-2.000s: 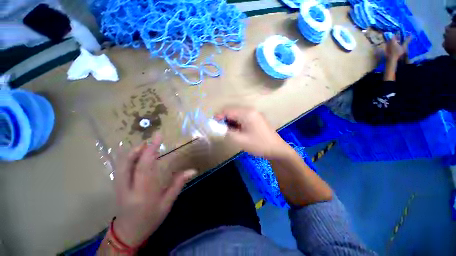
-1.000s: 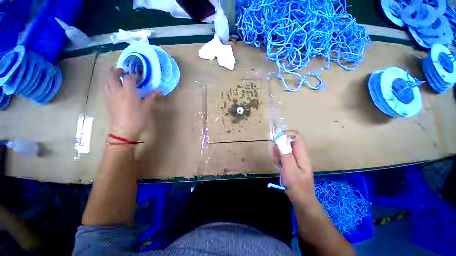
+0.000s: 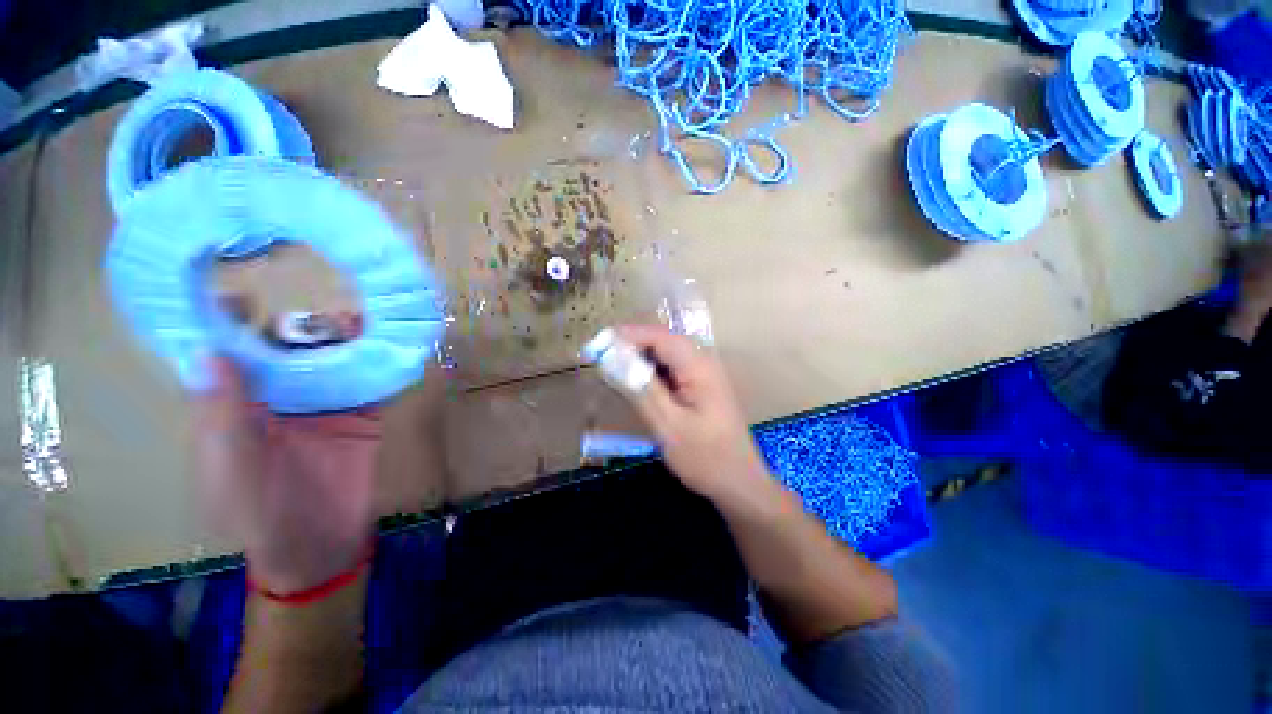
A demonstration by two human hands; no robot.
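Note:
My left hand (image 3: 293,481) holds up a light-blue pleated ring (image 3: 279,202) by its lower edge, tilted and slightly blurred, with fingers showing through its large centre hole. My right hand (image 3: 684,398) is closed, with white tape (image 3: 621,366) on its fingertips and a bit of light blue at the tips. I cannot tell whether that is a cord. A light-blue strip (image 3: 618,445) shows just below it. A small white nozzle (image 3: 558,268) stands in the brown-speckled patch between my hands.
More rings (image 3: 168,126) stand behind the held one. A blue cord pile (image 3: 739,56) lies at the far edge beside a white scrap (image 3: 449,70). Ring stacks with cords (image 3: 977,175) are at right. A blue crate of cord (image 3: 844,474) is below the edge; a person's dark sleeve (image 3: 1186,384) is far right.
My left hand has taken a ring from the stack at left and brought it nearer. My right hand stays near the patch's right side. The view has swung left, then back partly right.

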